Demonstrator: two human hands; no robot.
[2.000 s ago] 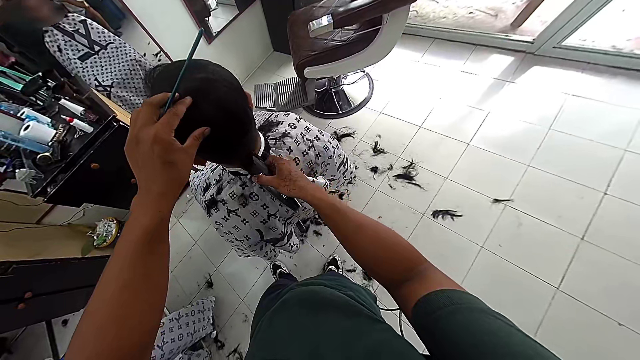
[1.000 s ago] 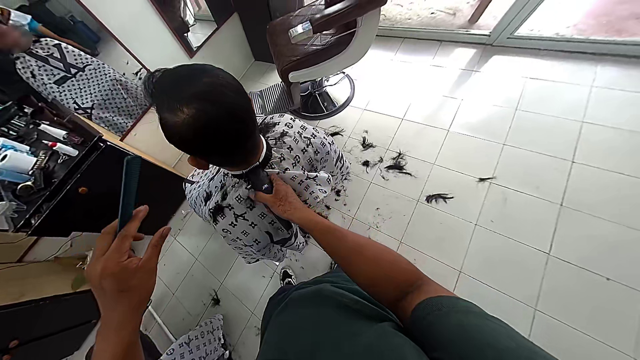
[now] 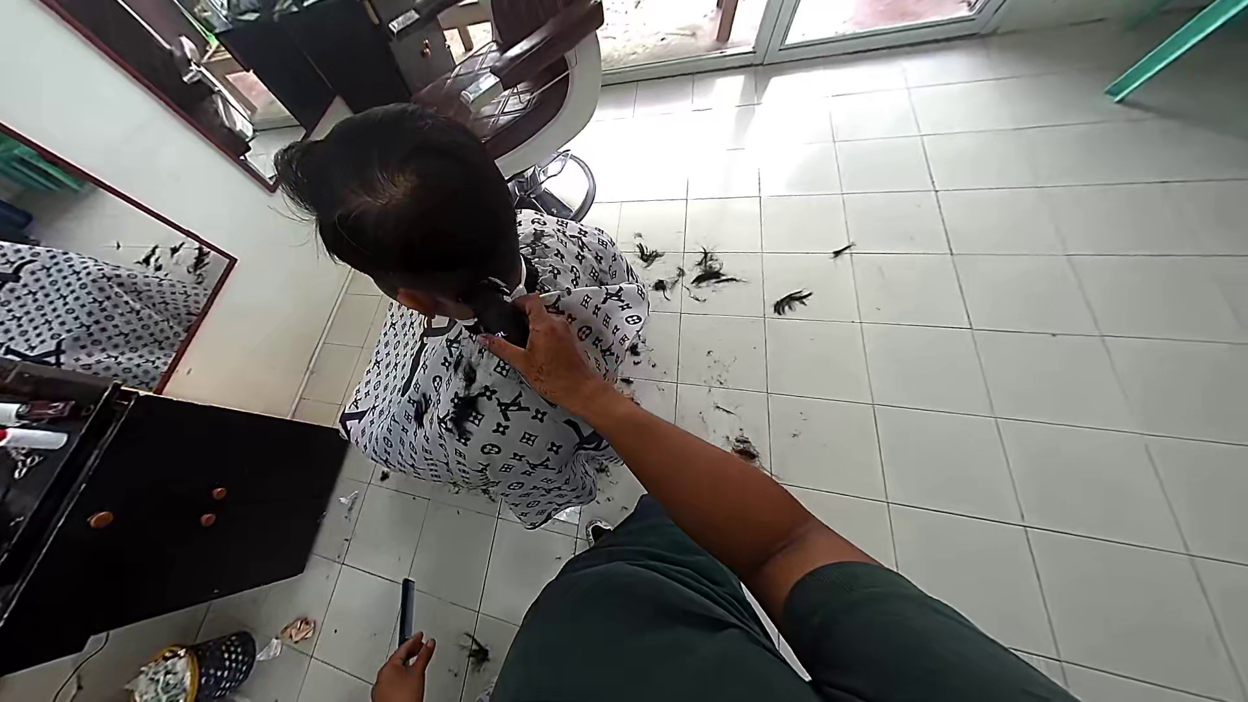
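A seated person with short dark hair (image 3: pixel 419 195) wears a white barber's cape (image 3: pixel 526 439) with a black pattern. Around a black hair clipper (image 3: pixel 499 314), my right hand (image 3: pixel 554 359) is closed, with the clipper's head at the nape, close to the white neck strip. Cut hair lies on the cape below it. My left hand (image 3: pixel 402 673), partly cut off by the bottom edge, holds a dark comb (image 3: pixel 407 609) upright between thumb and fingers, away from the person's head.
A black cabinet (image 3: pixel 263 497) stands at the left beneath a framed wall mirror (image 3: pixel 195 244). A patterned bin (image 3: pixel 222 663) full of waste is at lower left. Behind the person is a brown barber's chair (image 3: pixel 546 88). Hair clumps (image 3: pixel 712 268) are scattered over the tiled floor (image 3: pixel 936 390).
My left hand with the comb has come down from beside the person's head to the bottom of the view. My right hand stays with the clipper at the nape. The view has shifted.
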